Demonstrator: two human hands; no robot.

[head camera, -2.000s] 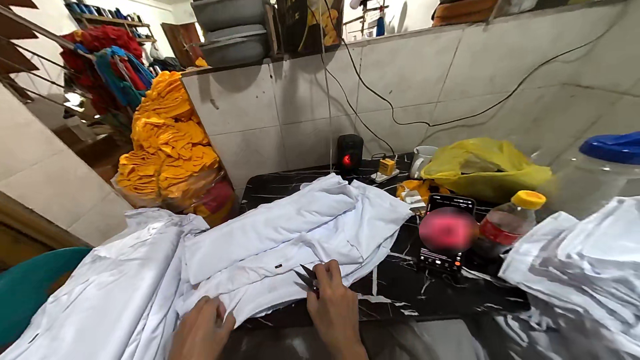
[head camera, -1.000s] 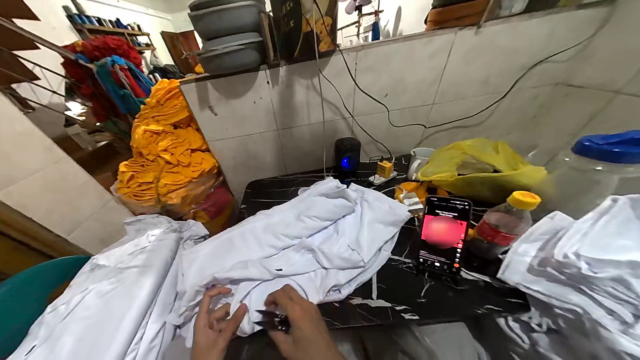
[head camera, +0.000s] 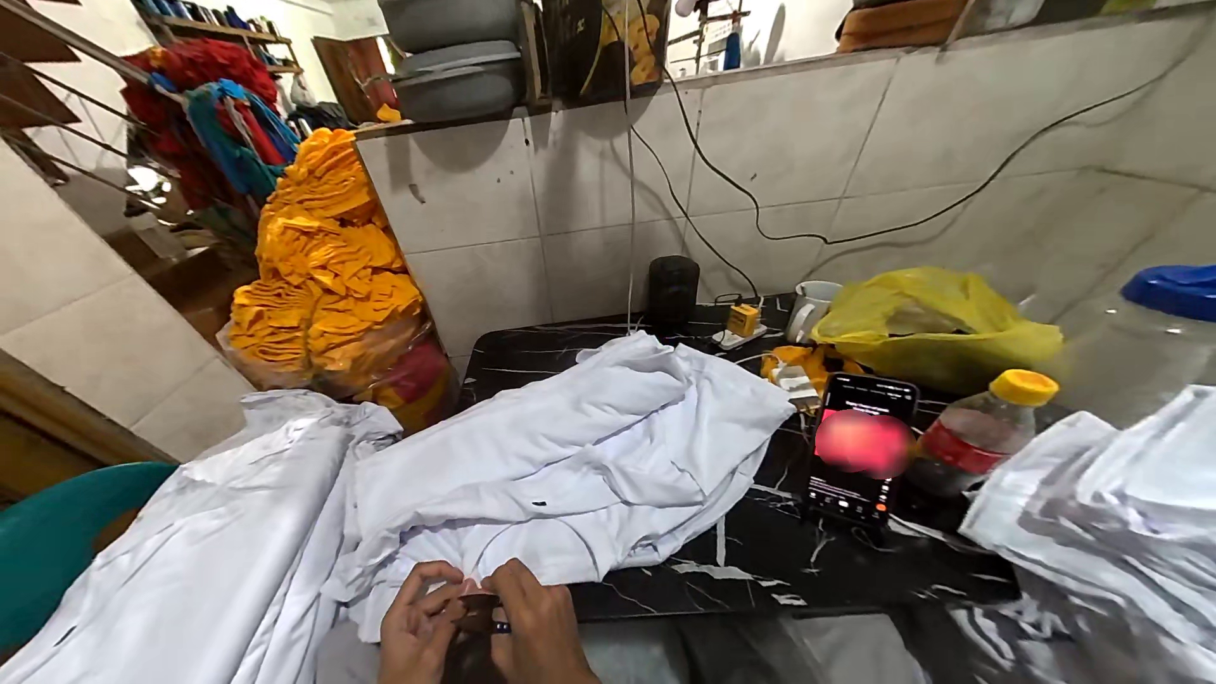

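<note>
A white fabric garment (head camera: pixel 570 465) with a small dark tag lies crumpled over the black marble-patterned table (head camera: pixel 817 570). At its near edge, my left hand (head camera: pixel 423 617) pinches the cloth between thumb and fingers. Close beside it on the right, my right hand (head camera: pixel 537 617) has its fingertips on the same edge, with a small dark tool, partly hidden, within its curled fingers; what kind it is cannot be told here. More white cloth (head camera: pixel 209 551) lies to the left of the garment, and a stack of white fabric pieces (head camera: pixel 1121 522) is at the right.
A lit phone (head camera: pixel 860 456) stands at the right, by a bottle with a yellow cap (head camera: pixel 983 432), a yellow plastic bag (head camera: pixel 936 323) and a white mug (head camera: pixel 810 309). A black cylindrical device (head camera: pixel 673 290) sits near the tiled wall. Orange fabric (head camera: pixel 328 285) is piled behind; a teal chair (head camera: pixel 57 541) is left.
My hands have come together at the garment's near edge; two seconds ago they were apart. The pointed dark tool that stuck out from my right hand is now mostly hidden.
</note>
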